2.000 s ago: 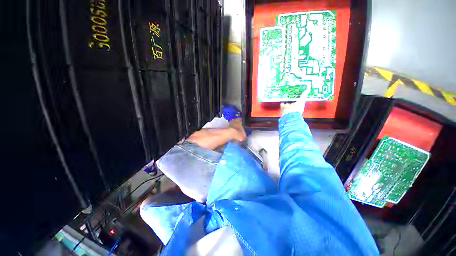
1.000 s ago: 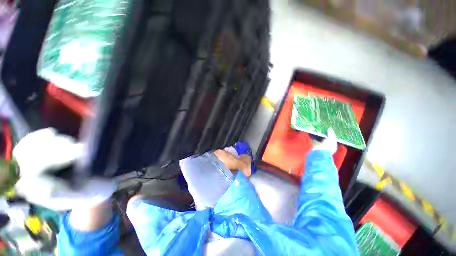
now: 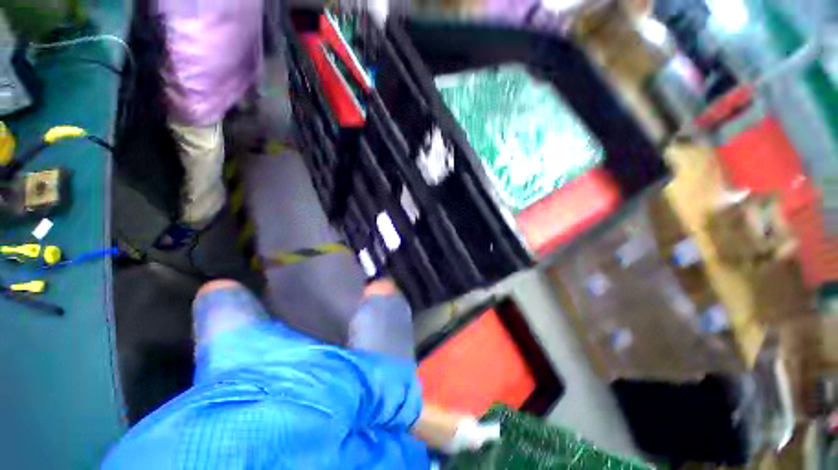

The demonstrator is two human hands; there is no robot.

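Observation:
My right hand [image 3: 473, 432] is in a white glove at the bottom of the view, shut on the edge of a green circuit board [image 3: 542, 446]. The board is blurred and cut off by the bottom edge. A black bin with red lining [image 3: 485, 363] lies on the floor just beyond my hand, with no board visible in it. Another green board [image 3: 524, 138] lies in the top bin [image 3: 625, 119] of a black stack. My left hand is out of view.
A green-matted bench [image 3: 55, 358] runs along the left, with yellow-ended tools [image 3: 23, 250] and a soldering iron stand [image 3: 41, 188]. A person in pink [image 3: 211, 60] stands behind it. Brown cartons [image 3: 643, 285] are at the right.
The view has swung round towards the bench. My right hand has lifted the board out of the floor bin. My left hand, seen by the bin stack a second ago, has left the view.

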